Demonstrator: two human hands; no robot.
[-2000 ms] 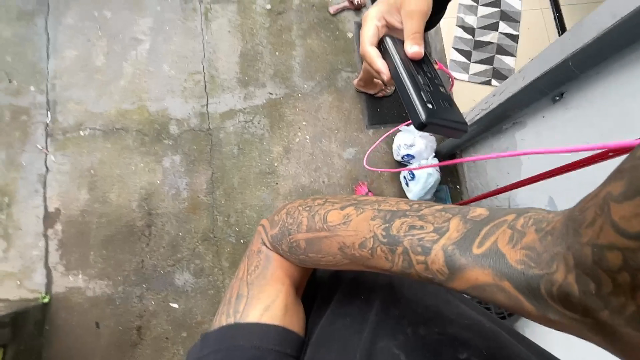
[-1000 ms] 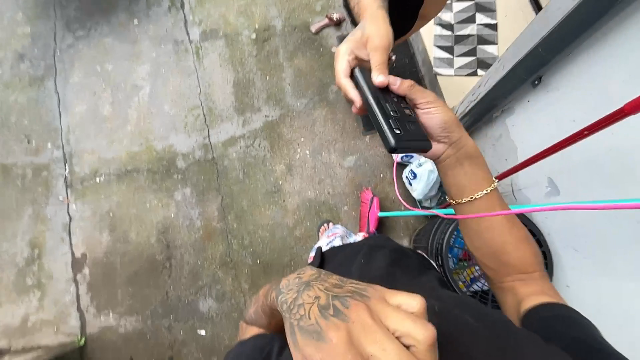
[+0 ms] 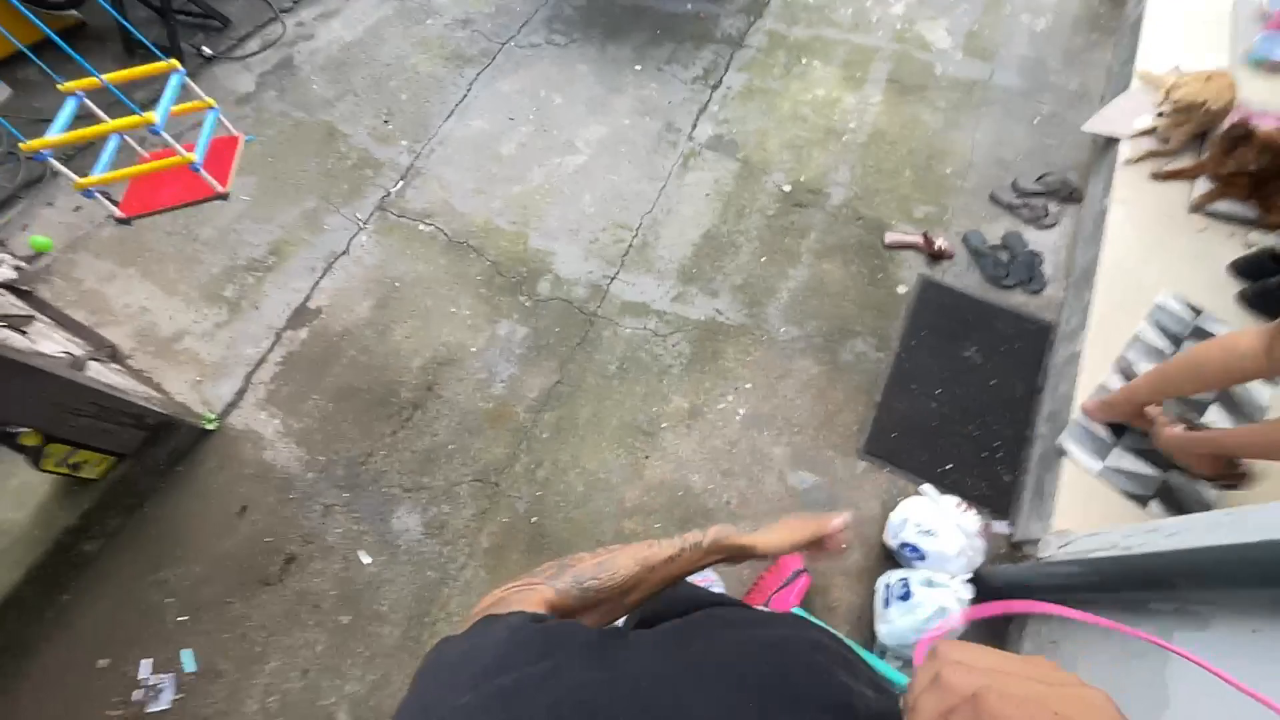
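My left hand (image 3: 815, 533), at the end of a tattooed forearm, reaches to the right, low in the middle of the view. It is blurred, with the fingers stretched out and nothing seen in it. Just below it lies the pink head of a broom (image 3: 780, 583) with a teal handle (image 3: 850, 645). At the bottom right, my right hand (image 3: 1005, 685) has bent fingers and is partly cut off. A pink cord (image 3: 1080, 615) and the broom handle both meet its left side; its grip is hidden. Two tied white plastic bags (image 3: 935, 532) stand above it.
A black doormat (image 3: 960, 390) and slippers (image 3: 1005, 260) lie by the doorstep. Inside, a person's bare feet (image 3: 1150, 420) are on a patterned rug (image 3: 1090, 455), with dogs (image 3: 1190, 105) beyond. A child's swing (image 3: 180, 180) hangs upper left; a wooden edge (image 3: 80, 390) juts in at left.
The black device, held a second ago by another person's hand and my right hand, is out of view. My left hand has stretched out to the right. The view has swung to show more of the yard.
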